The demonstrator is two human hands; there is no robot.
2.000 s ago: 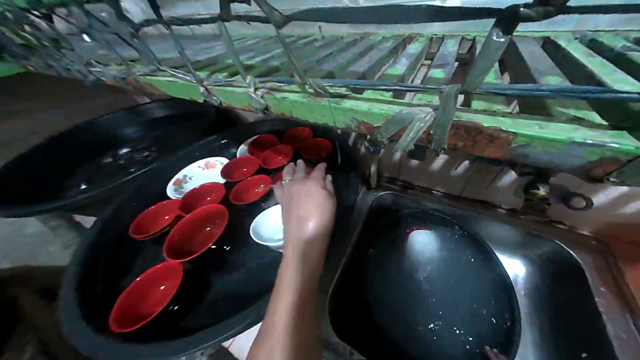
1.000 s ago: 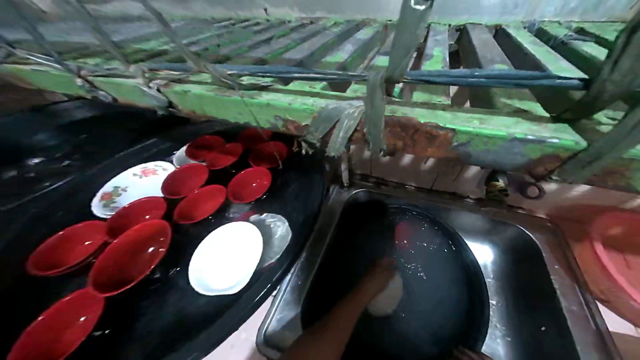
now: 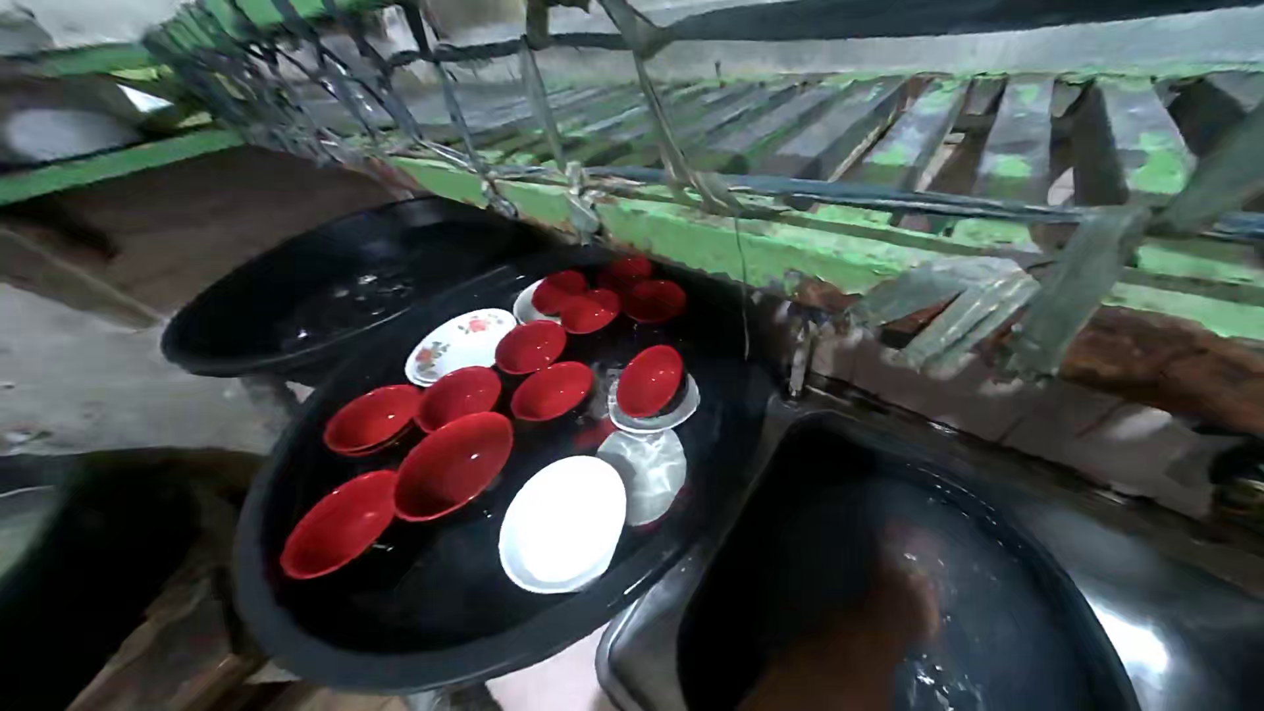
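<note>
One blurred hand, which looks like my left hand [image 3: 899,612], reaches down into the round black basin [image 3: 1027,592] in the steel sink; its fingers and anything in them cannot be made out. My right hand is out of view. Left of the sink, a wide black tub [image 3: 296,632] of water holds several red bowls [image 3: 454,464], a white oval bowl [image 3: 563,523], a clear dish [image 3: 647,474] and a floral white plate [image 3: 459,346]. Near the tub's right side, a small red bowl [image 3: 652,380] sits in a pale dish [image 3: 681,410].
A second black tub [image 3: 217,296] with some water stands behind at the left. A green slatted rack [image 3: 829,247] with hanging strips runs along the back. The metal sink rim [image 3: 632,642] borders the near tub. A dark container [image 3: 118,513] is at the lower left.
Two seconds ago a hand reached over the bowls in the tub; now a hand is down in the sink basin. A red bowl in a pale dish now shows at the tub's right side. The view has shifted.
</note>
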